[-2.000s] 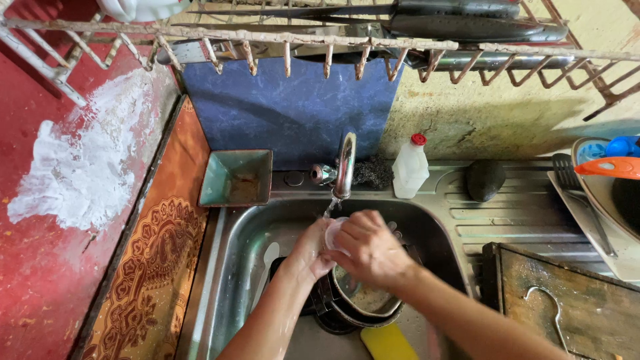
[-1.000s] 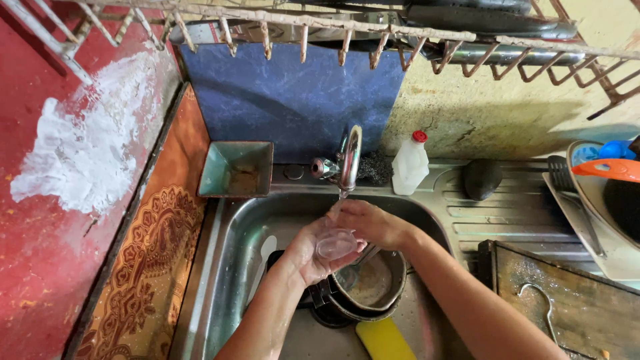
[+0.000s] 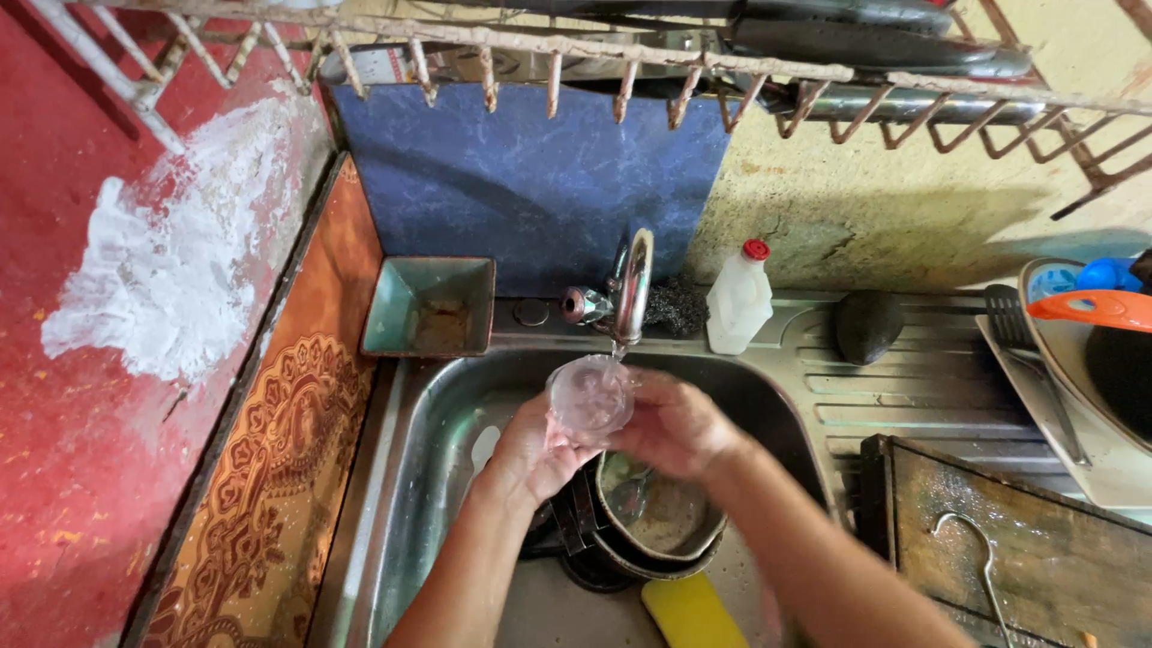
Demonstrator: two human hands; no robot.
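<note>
Water runs from the chrome faucet point(image 3: 635, 288) into a small clear plastic cup point(image 3: 591, 398) over the steel sink point(image 3: 531, 621). My left hand point(image 3: 540, 454) holds the cup from its left and below. At the cup's right side is my right hand point(image 3: 670, 423), slightly blurred, its fingers against the wall; its grip is partly hidden. Beneath the hands, dirty nested pots point(image 3: 666, 531) with a spoon inside stand in the sink. A yellow sponge point(image 3: 693, 612) lies just in front of them, and a white plastic spoon point(image 3: 484, 447) rests at the sink's left.
A green square bowl point(image 3: 430, 306) sits at the back left corner. Behind the sink stand a white bottle with red cap point(image 3: 740, 301) and a black scouring pad point(image 3: 677, 306). A wooden board point(image 3: 1035, 549) and stacked dishes point(image 3: 1071, 360) occupy the right. A rusty wire rack point(image 3: 540, 45) hangs above.
The cup has moved up under the faucet's stream from lower in my left hand. My right hand has shifted from the stream to the cup's right side.
</note>
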